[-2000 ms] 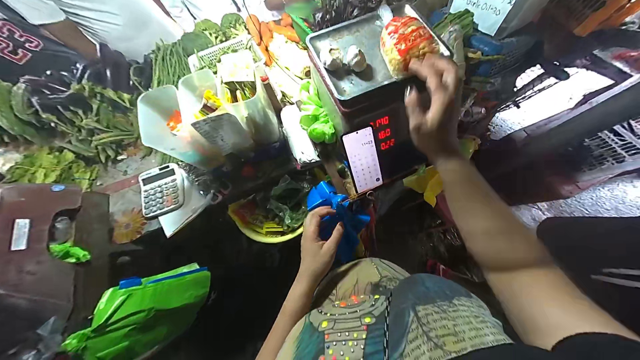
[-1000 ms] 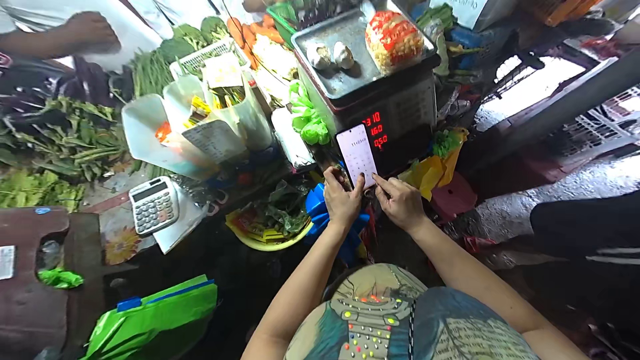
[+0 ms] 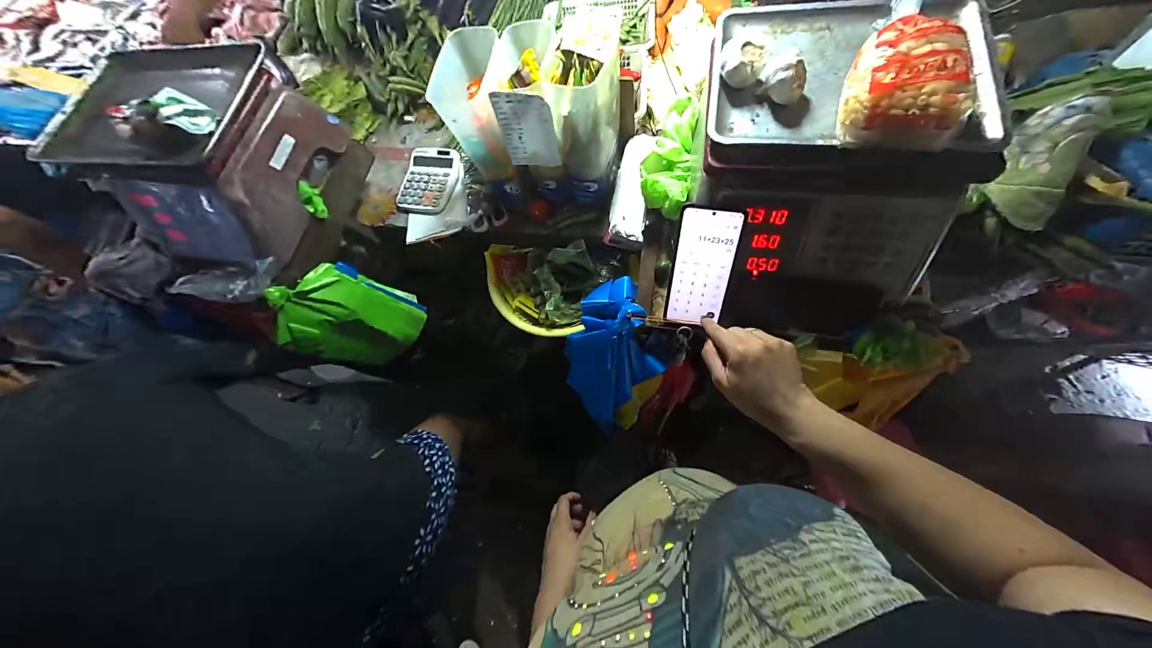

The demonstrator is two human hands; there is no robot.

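The index finger of my right hand (image 3: 754, 364) touches the lower edge of a smartphone (image 3: 701, 265) that shows a calculator. The phone stands propped against the front of a digital scale (image 3: 837, 243) with lit red digits. On the scale's metal tray (image 3: 832, 22) lie garlic bulbs (image 3: 781, 76) and a clear bag with red print (image 3: 909, 81), its contents pale. My left hand (image 3: 565, 526) hangs low beside my patterned shirt, holding nothing visible, fingers loosely bent. Blue plastic bags (image 3: 612, 346) hang just below and left of the phone.
At left stand a second scale with a dark tray (image 3: 153, 99) and green plastic bags (image 3: 346, 315). A calculator (image 3: 429, 183) lies near white plastic containers (image 3: 522, 99). A yellow basin (image 3: 535, 324) holds bagged greens. Another person in dark clothing (image 3: 180, 504) is close on my left.
My left hand has left the phone and dropped to my side. My right hand, over the scale tray two seconds ago, is at the phone. The view has swung left, bringing in another person.
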